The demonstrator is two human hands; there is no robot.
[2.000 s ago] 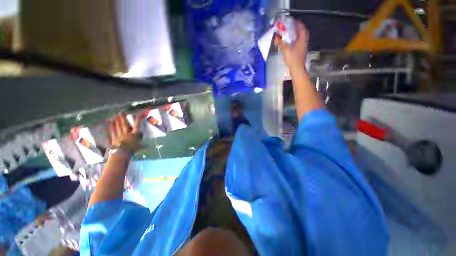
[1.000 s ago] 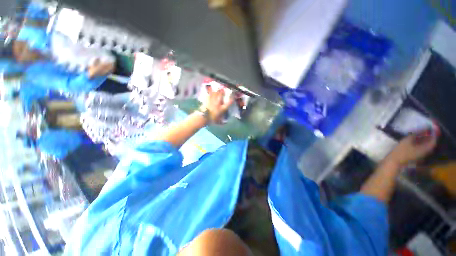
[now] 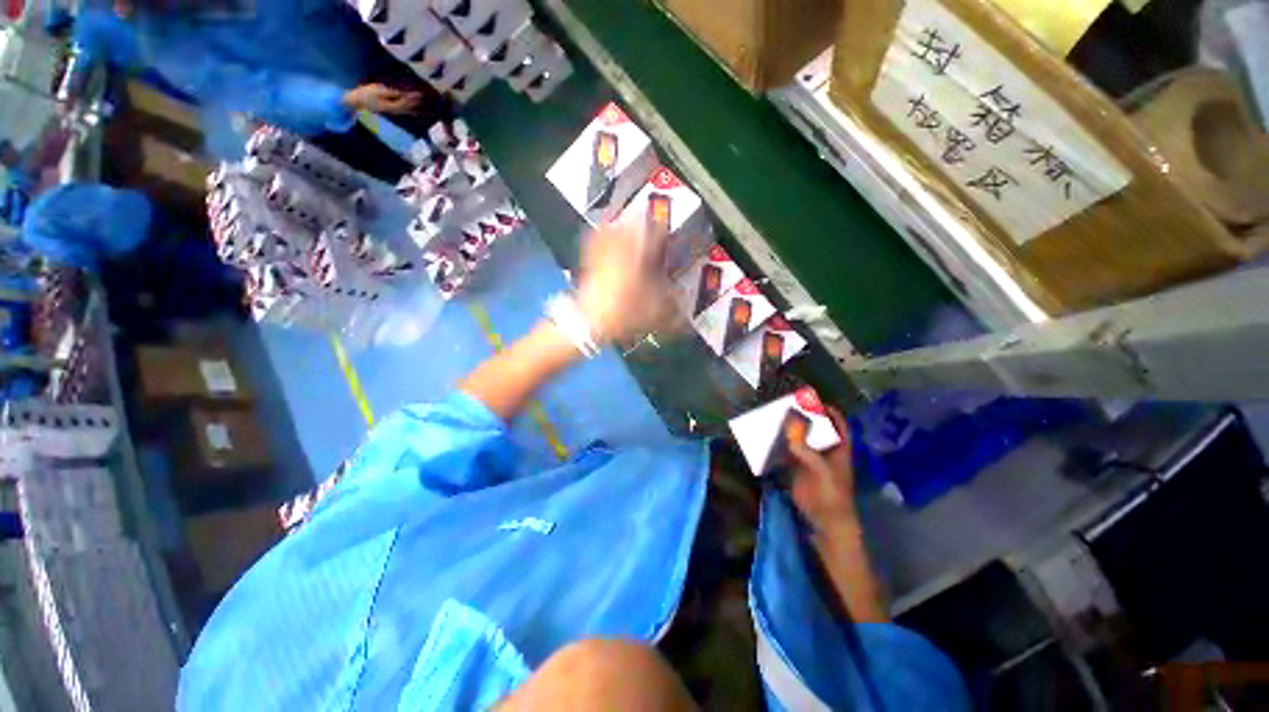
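Several white phone boxes with a red corner and a dark phone picture lie in a slanting row on the green bench [image 3: 550, 132], one of them a phone box [image 3: 601, 156] at the far end. My left hand [image 3: 626, 285] is over the row, its fingers on a phone box [image 3: 665, 205]; it is blurred, and whether it grips the box cannot be told. My right hand [image 3: 821, 480] holds another phone box [image 3: 779, 430] by its lower right corner, near the row's near end, picture side up.
A brown carton [image 3: 974, 153] with a handwritten label stands beyond the bench's metal edge. A blue crate [image 3: 946, 438] is at right. Stacked cartons [image 3: 299, 230] stand at left, near people in blue smocks [image 3: 209, 63].
The view has swung left along the bench. My right hand has come from the machine side to the bench and now holds a box. My left hand is further up the row.
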